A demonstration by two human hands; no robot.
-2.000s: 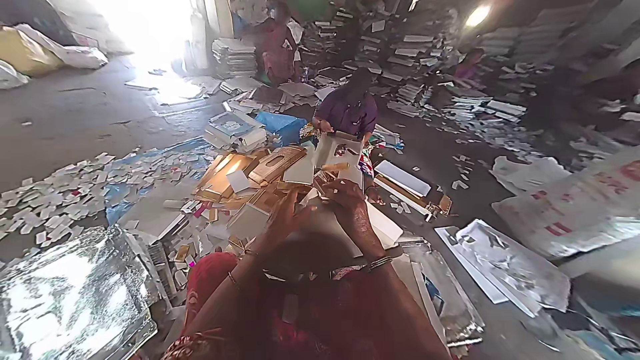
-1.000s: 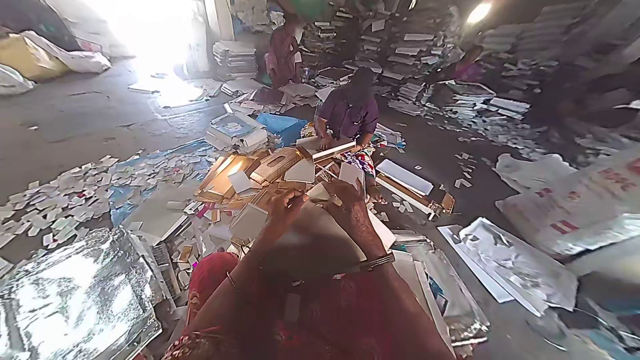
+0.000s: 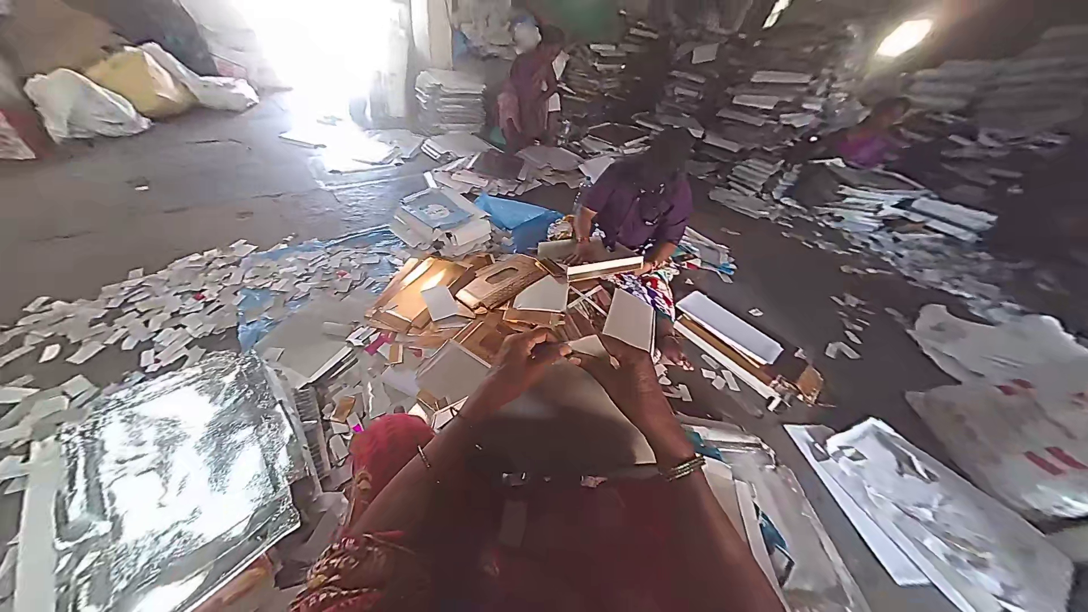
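Both hands meet in the middle of the head view. My left hand [image 3: 529, 359] pinches the left edge of a small pale piece of card [image 3: 588, 345]. At that piece's right side, the fingers of my right hand [image 3: 625, 367] are closed on it. A larger pale card sheet [image 3: 569, 408] lies below the hands, over my lap. Just beyond my right hand stands a white card panel [image 3: 630, 320]. Gold-coloured cardboard pieces [image 3: 501, 282] are heaped past my left hand.
A co-worker [image 3: 642, 200] sits opposite, handling a box-like card piece. Small paper scraps [image 3: 187, 293] cover the floor at left. A shiny silver sheet [image 3: 178, 467] lies near left, flat white sheets [image 3: 926, 510] at right. Sacks [image 3: 1011, 408] and stacked card [image 3: 449, 100] stand farther off.
My hands were apart a second ago and have come together at the small card piece. The co-worker's card piece, upright two seconds ago, is now held lower and flatter.
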